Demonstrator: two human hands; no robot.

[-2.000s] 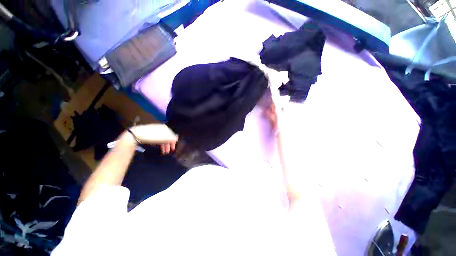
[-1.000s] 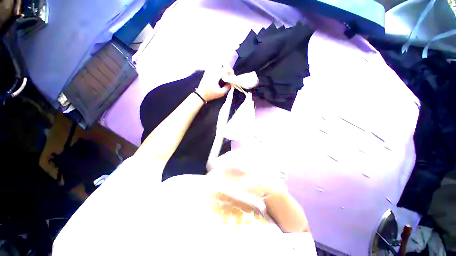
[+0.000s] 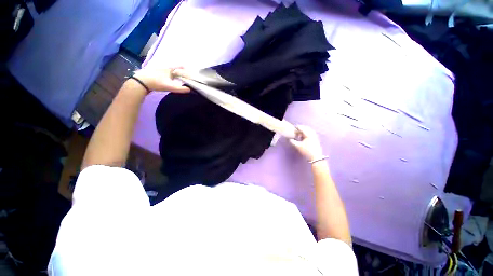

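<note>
A bundle of black cloth pieces [image 3: 211, 135] lies on the pale lilac table cover [image 3: 378, 156], narrower in the middle, with jagged, fanned layers at its far end. A pale cloth tie strip [image 3: 238, 108] is stretched straight across the bundle's middle. My left hand [image 3: 165, 81] grips the strip's far left end. My right hand [image 3: 306, 143] grips its other end, to the right of the bundle. Whether the strip also passes under the bundle is hidden.
A steam iron [image 3: 435, 222] with a brown handle is parked at the table's right front corner. Thin thread scraps lie on the cover to the right. Dark cloth [image 3: 475, 135] hangs at the far right. A brown boxlike object [image 3: 101, 86] is beyond the table's left edge.
My hands have moved apart and the strip is now taut between them. My left hand moved left, my right hand moved right and forward. The black pieces now lie closer together as one bundle.
</note>
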